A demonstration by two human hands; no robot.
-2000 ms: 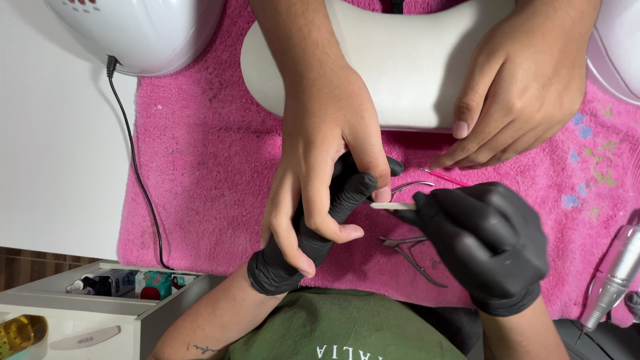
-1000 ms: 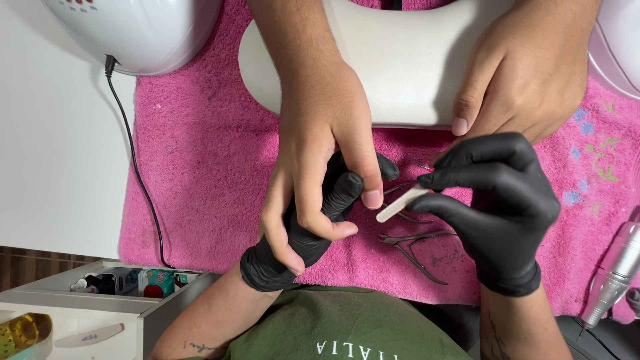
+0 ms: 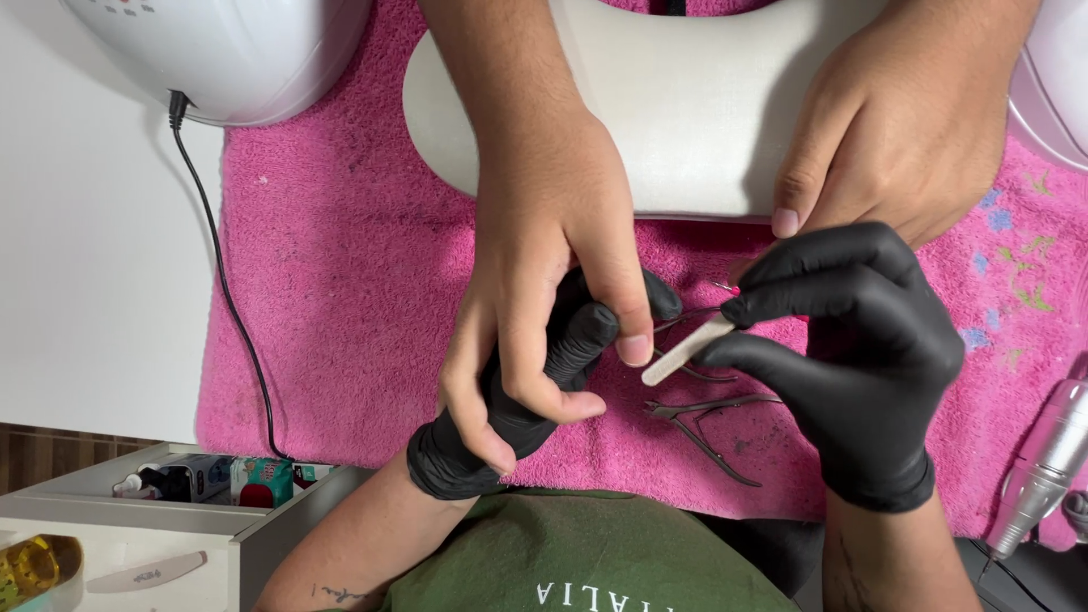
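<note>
My left hand (image 3: 544, 382), in a black glove, holds the other person's hand (image 3: 552, 229) from below, its thumb and a fingertip on either side of that person's thumb. Between the thumb and fingers of my right hand (image 3: 858, 348), also black-gloved, is a small pale nail file (image 3: 687, 348). The file's free end is close beside the person's thumbnail, with a small gap. Metal cuticle nippers (image 3: 701, 425) lie on the pink towel (image 3: 340, 280) below the file. A second metal tool lies behind the file, partly hidden.
A white padded armrest (image 3: 680, 110) spans the top, with the person's other hand (image 3: 892, 136) at its right. At upper left stands a white lamp (image 3: 229, 51) with a black cable (image 3: 223, 280). A silver nail drill handpiece (image 3: 1037, 472) lies right; an open drawer (image 3: 161, 510) is lower left.
One second ago the file pointed more steeply down, slightly farther from the thumb. Two seconds ago it lay nearly level at the thumbnail, with my right hand lower. My left hand keeps its hold.
</note>
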